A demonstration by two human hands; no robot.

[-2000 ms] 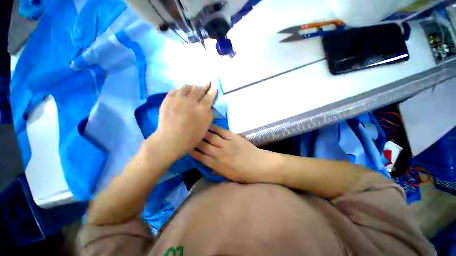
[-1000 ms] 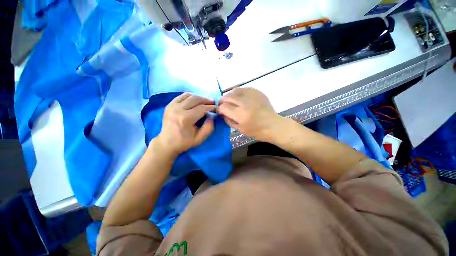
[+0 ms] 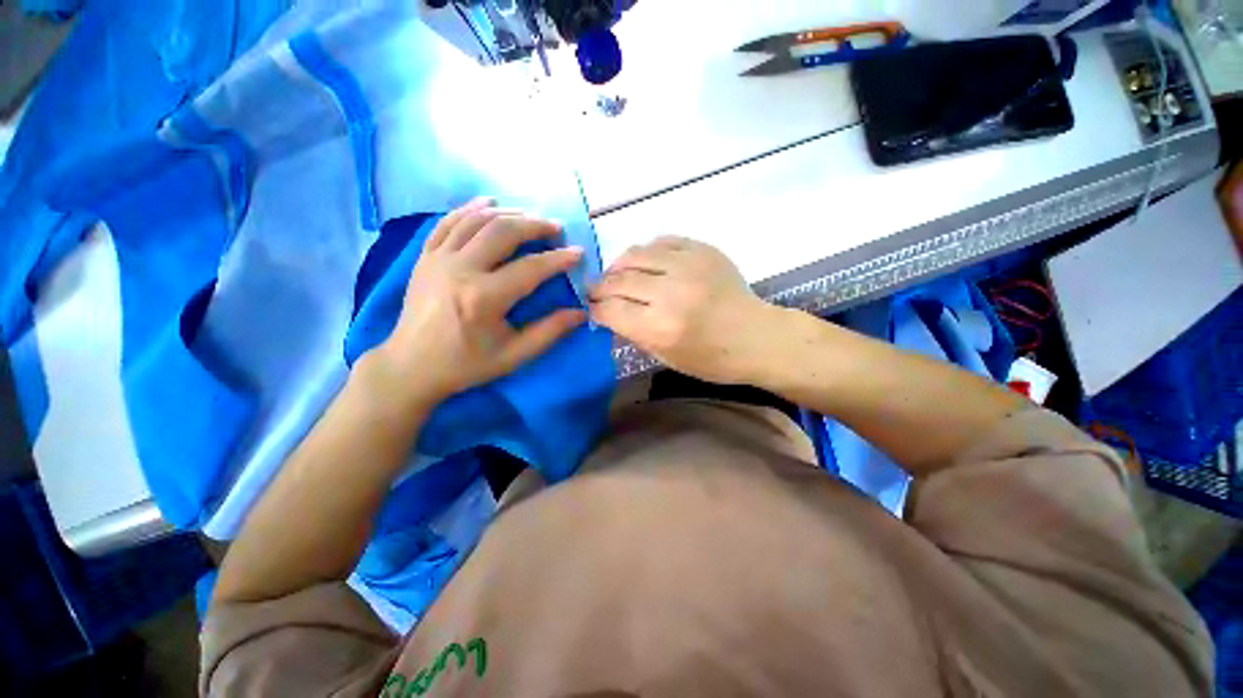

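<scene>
The blue garment piece spreads over the left of the table, pale side and bright side both showing. A bright blue flap of it hangs over the front edge towards the lap. My left hand lies on the flap, thumb and fingers pinching the cloth's right edge. My right hand pinches the same edge from the right, fingertips close to the left ones. A small pale strip of the folded edge shows between the fingertips. The needle area of the sewing machine is above the hands, not touching them.
Orange-handled thread snips and a black phone lie at the back right. A parts tray is at the table's right end. A ruler strip runs along the front edge. Blue cloth hangs below, and a blue crate is lower right.
My right hand has risen from beside my left wrist to the cloth edge, and both hands now pinch there. The flap's corner has come into view. The whole view has shifted slightly.
</scene>
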